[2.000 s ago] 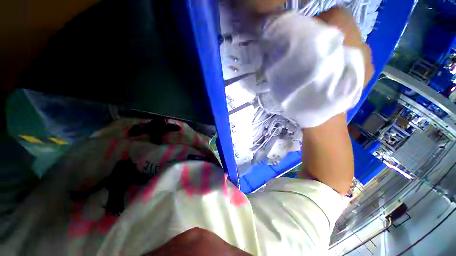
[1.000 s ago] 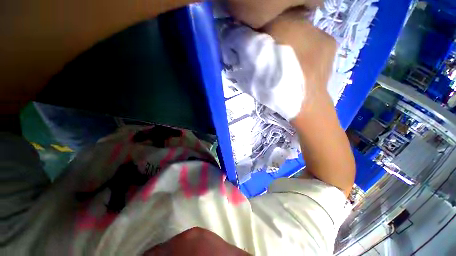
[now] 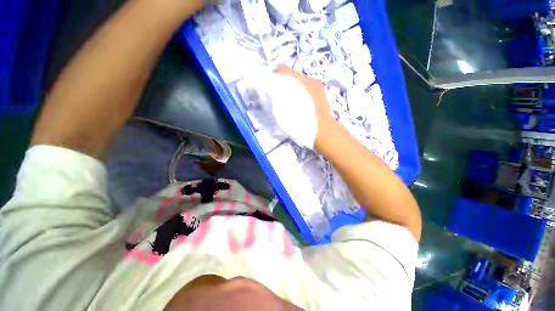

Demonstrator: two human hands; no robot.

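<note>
A blue tote full of white power adapters lies slanted in front of me. Adapters line its edges, and thin white cables lie tangled between them. My right hand holds a crumpled white cloth over the adapters near the tote's near left side. The cloth hides the palm and most of the fingers, and its edges blend with the bright adapters. My left forearm reaches up to the top edge of the picture, where the left hand is cut off.
A dark bench surface shows left of the tote. My shirt is close to the tote's lower end. Beyond it on the right are a green floor, a pale rail and a large blue box among workstations.
The view has shifted, showing more of the tote. My left hand was beside the right hand over the tote and has moved out past the top edge. The right hand still holds the cloth.
</note>
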